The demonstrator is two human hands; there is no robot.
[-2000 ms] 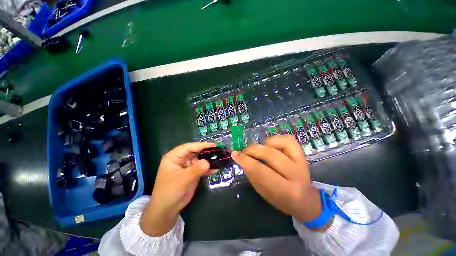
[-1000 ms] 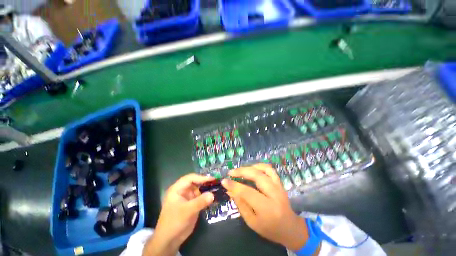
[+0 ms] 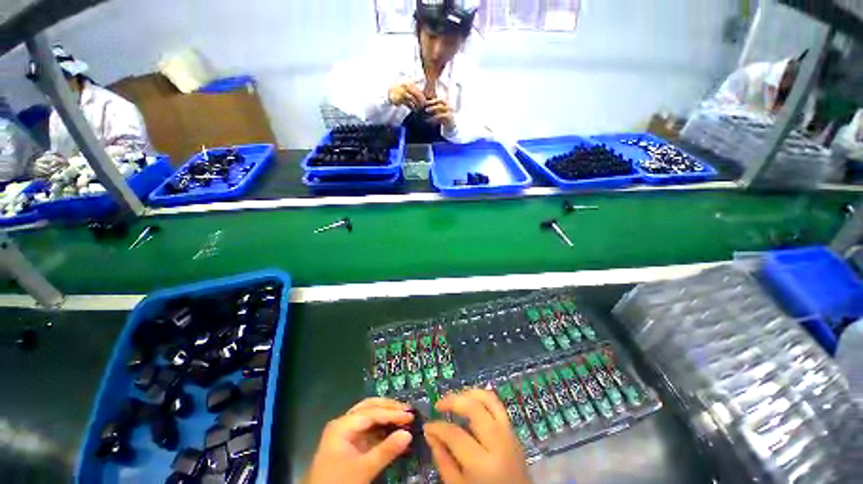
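Note:
My left hand (image 3: 364, 442) holds a small black housing (image 3: 414, 425) at the bottom centre, between thumb and fingers. My right hand (image 3: 481, 440) meets it from the right, its fingertips at the housing and a green circuit board (image 3: 431, 389) that sticks up between the hands. Whether the board is in the housing is hidden by the fingers. The clear blister tray (image 3: 492, 342) lies just beyond and under the hands, with rows of green boards with red wires and several vacant slots at its top middle. Both wrists are cut off by the lower edge.
A blue bin (image 3: 121, 378) of black housings stands at left. Stacked clear trays (image 3: 729, 369) and another blue bin (image 3: 814, 288) are at right. Beyond runs the green conveyor belt (image 3: 426, 236) with scattered black parts. Across it are blue tubs (image 3: 483, 181) and people in white coats.
The camera view has tilted up, showing the far side and people, so the hands and bench sit lower in the picture. Both hands remain together at the housing.

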